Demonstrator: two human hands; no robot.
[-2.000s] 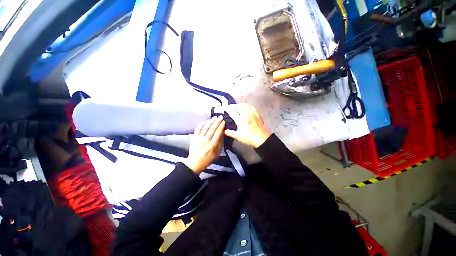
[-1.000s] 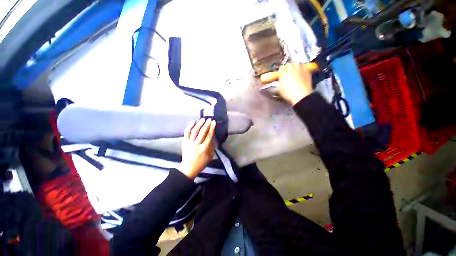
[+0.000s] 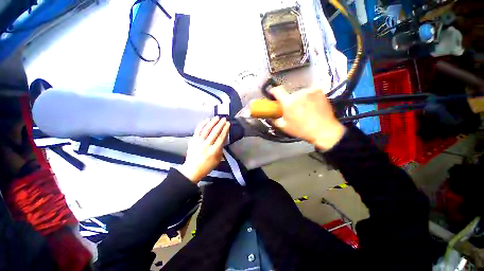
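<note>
A black-and-white fabric strip [image 3: 213, 88] lies over the right end of the grey padded arm [image 3: 122, 114]; its dark tail lies on the white table cover. My left hand [image 3: 206, 149] lies flat, fingers together, on the strip where it crosses the padded arm. My right hand [image 3: 308, 117] grips the orange-yellow handle of the steam iron [image 3: 265, 109], whose tip is beside the strip at the padded arm's right end. The iron's body is partly hidden by my right hand. Whether the iron touches the strip cannot be told.
The metal iron rest [image 3: 285, 39] stands on the white table [image 3: 228, 32]. A blue bar [image 3: 130, 58] and a thin cord loop lie at the upper left. More strips [image 3: 132, 155] lie below the padded arm. Red crates [image 3: 395, 114] stand at right. Hoses run right from the iron.
My right hand first left the strip and grasped the iron by the rest. It has now brought the iron left and down to the strip. My left hand stays on the strip.
</note>
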